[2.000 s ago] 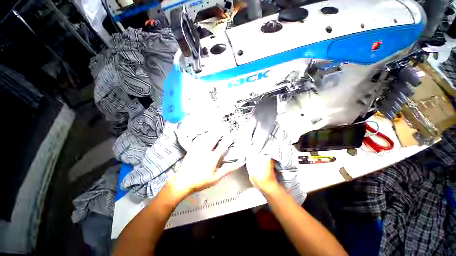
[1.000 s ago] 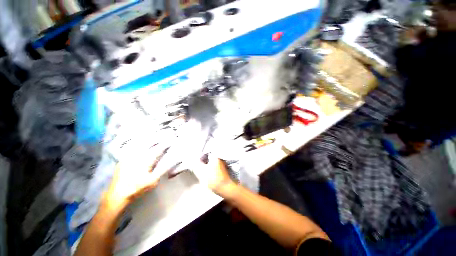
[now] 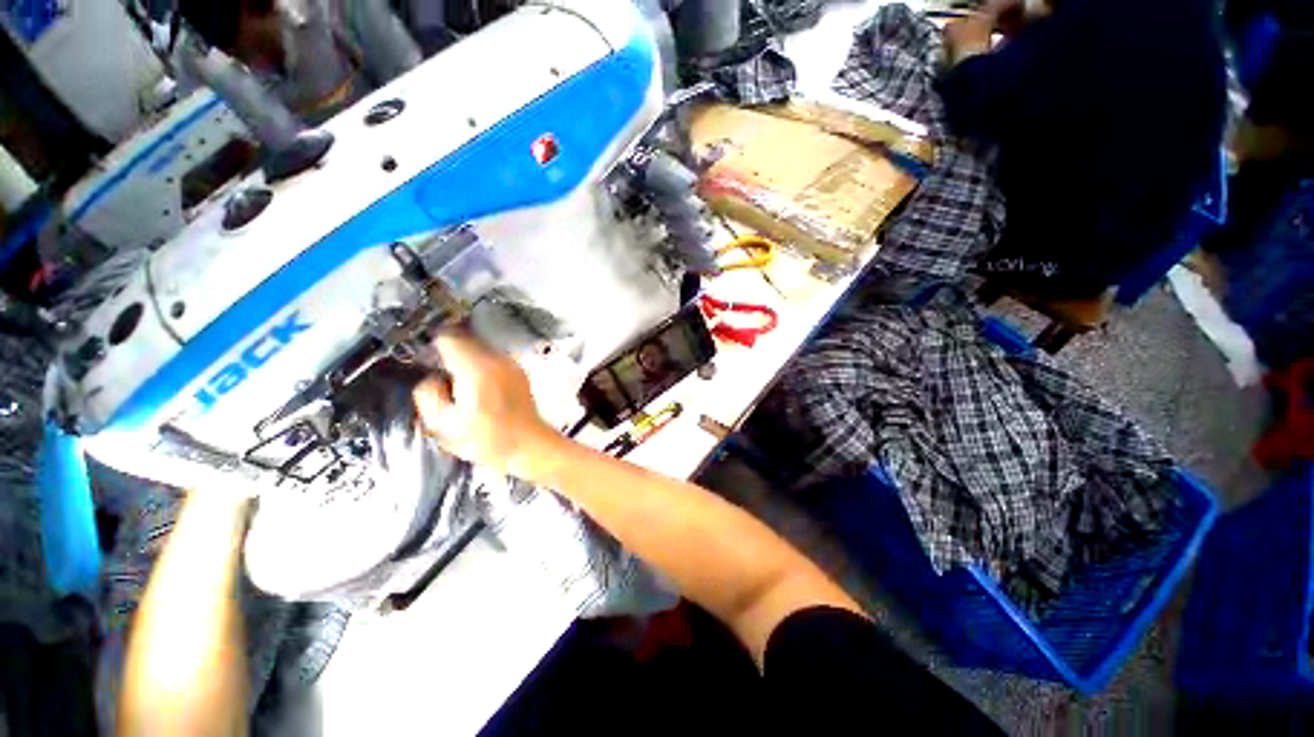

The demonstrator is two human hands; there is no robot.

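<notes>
A grey cloth piece (image 3: pixel 353 533) lies bunched under the left end of the white sewing machine head (image 3: pixel 490 137), with its blue JACK band. A striped part hangs over the table edge. My right hand (image 3: pixel 483 408) is raised off the cloth, fingers curled at the metal parts under the head; whether it grips anything is unclear. My left forearm (image 3: pixel 188 619) reaches up at the left, blurred; the hand is mostly lost in glare and behind the head's left end. A dark bar lies across the table in front of the cloth.
A lit smartphone (image 3: pixel 649 367), yellow and black snips (image 3: pixel 644 429), red-handled scissors (image 3: pixel 738 320) and yellow loops (image 3: pixel 745 255) lie right of the machine. Cardboard (image 3: pixel 807 173) is behind. Plaid garments (image 3: pixel 994 446) fill a blue crate (image 3: pixel 1095 648). A person in dark clothes is at upper right.
The view has swung right. My right hand has left the cloth and moved up to the parts under the head. My left hand has moved from the cloth's front to the head's left end.
</notes>
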